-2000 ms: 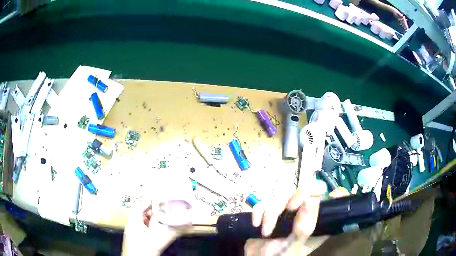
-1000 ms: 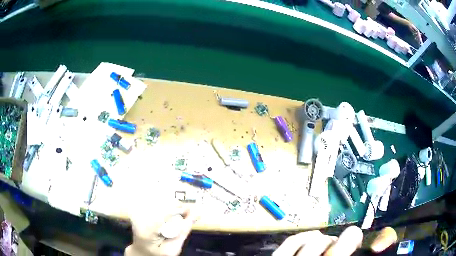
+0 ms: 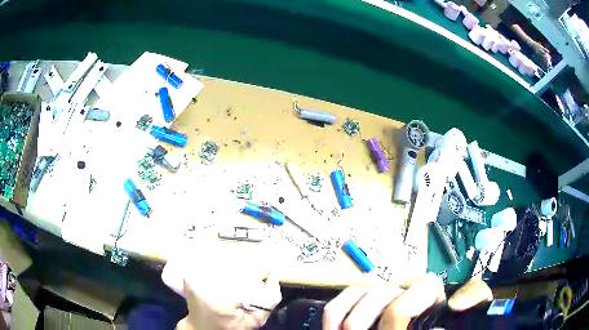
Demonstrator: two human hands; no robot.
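Note:
My right hand (image 3: 394, 306) is wrapped around a thick black cylindrical tool (image 3: 445, 317), likely an electric screwdriver, held level at the bottom edge. Its thin tip points left to my left hand (image 3: 223, 293). My left hand is overexposed and closed around something at the tip; what it holds cannot be made out. Beyond my hands, a blue cell (image 3: 263, 213) and a small pale rectangular frame (image 3: 239, 235) lie on the tan board (image 3: 258, 97). Another blue cell (image 3: 357, 256) lies nearer my right hand.
Grey and white fans (image 3: 407, 167) lie at the board's right end. A carton of circuit boards (image 3: 26, 151) and white handle shells (image 3: 71, 97) are at left. A purple cell (image 3: 378, 155) and a tan stick (image 3: 296, 178) lie mid-board. A person's arm shows upper right.
The view has shifted. My right hand has come left with the black tool, and its tip now meets my left hand. Two seconds ago my left hand held a pale pinkish part at the tip.

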